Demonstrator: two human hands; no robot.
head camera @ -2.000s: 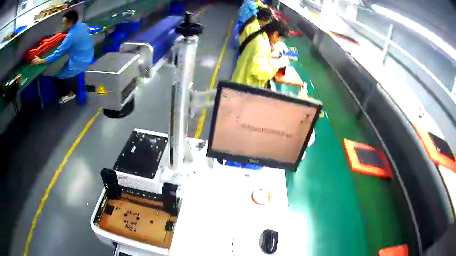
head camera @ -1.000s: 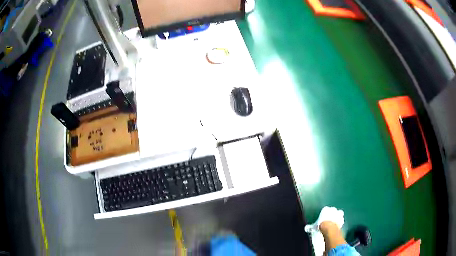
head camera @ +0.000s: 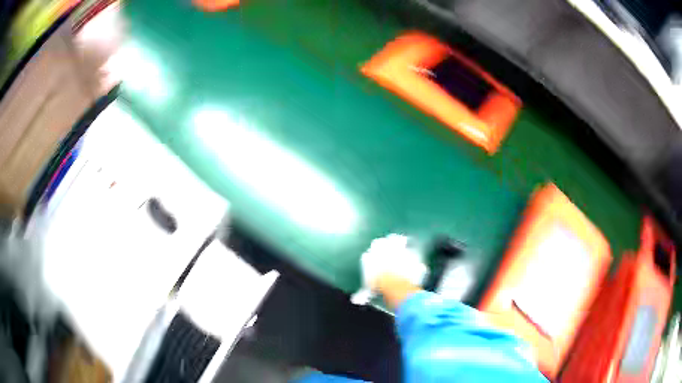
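My right hand (head camera: pixel 392 263), in a white glove and blurred, is at the near edge of the green bench (head camera: pixel 314 157); I cannot tell whether it holds anything. A small black device (head camera: pixel 446 258) stands just right of it. An orange pad (head camera: pixel 505 288) with a pale, silver-white tablet (head camera: pixel 555 265) lies right of the hand, partly behind my blue sleeve. My left hand is not in view.
An orange pad (head camera: pixel 404 71) with a dark tablet (head camera: pixel 464 81) is farther back on the belt. More orange pads (head camera: pixel 598 329) are at the far right. The mouse (head camera: pixel 161 215) is on the white table (head camera: pixel 97 247); part of the black keyboard (head camera: pixel 183 348) shows below.
The view has swung right toward the green bench, so the table has shifted left and the brown fixture is almost out of view. My right hand remains at the bench edge; the pale tablet's pad has come into view.
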